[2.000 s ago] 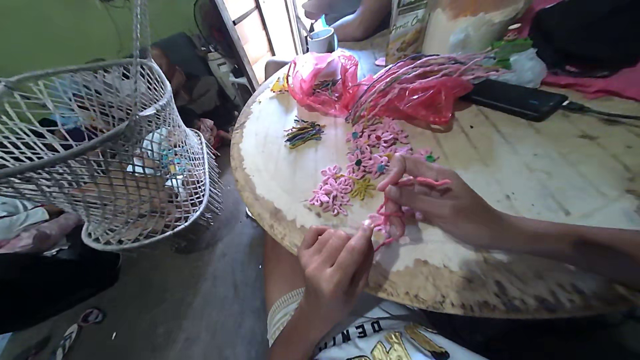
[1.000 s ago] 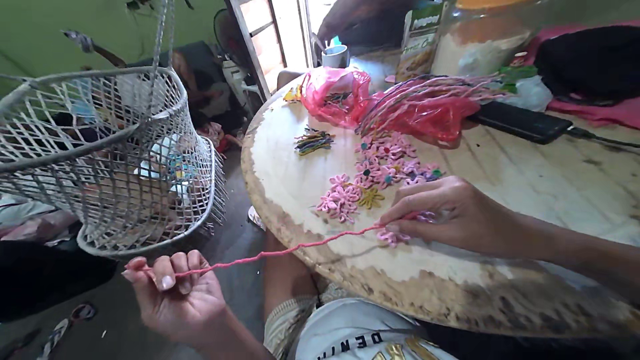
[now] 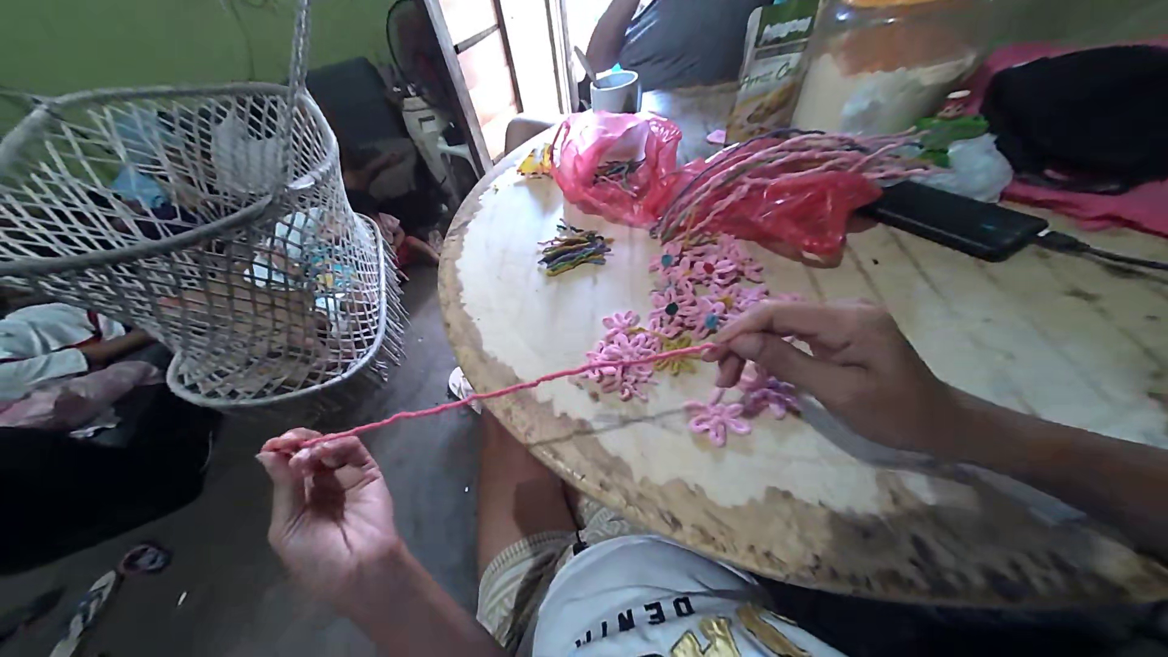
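A pink fuzzy craft stem [image 3: 511, 388] stretches nearly straight between my two hands. My left hand [image 3: 333, 497], out past the table's edge at lower left, pinches one end. Over the table, my right hand [image 3: 835, 365] holds the other end between thumb and fingers. Below the right hand lies a pink looped flower [image 3: 719, 418], beside a purplish one [image 3: 771, 397]. A pile of pink flowers [image 3: 625, 351], some with coloured centres, spreads to the left of and behind that hand, with a yellow flower [image 3: 675, 354] among them. Short dark and yellow stem pieces [image 3: 573, 251] lie farther back.
On the round wooden table [image 3: 511, 319] are a pink plastic bag [image 3: 616, 173], a bundle of long stems [image 3: 785, 173] on red plastic, a black phone [image 3: 954, 219] with a cable, a mug [image 3: 616, 91] and a large jar [image 3: 881, 82]. A netted hanging cradle [image 3: 192, 237] is at left; a person sits beyond.
Two seconds ago both hands were close together over the table with looped pink stem. Since then the left hand has moved out to the left, and the stem is stretched out between them.
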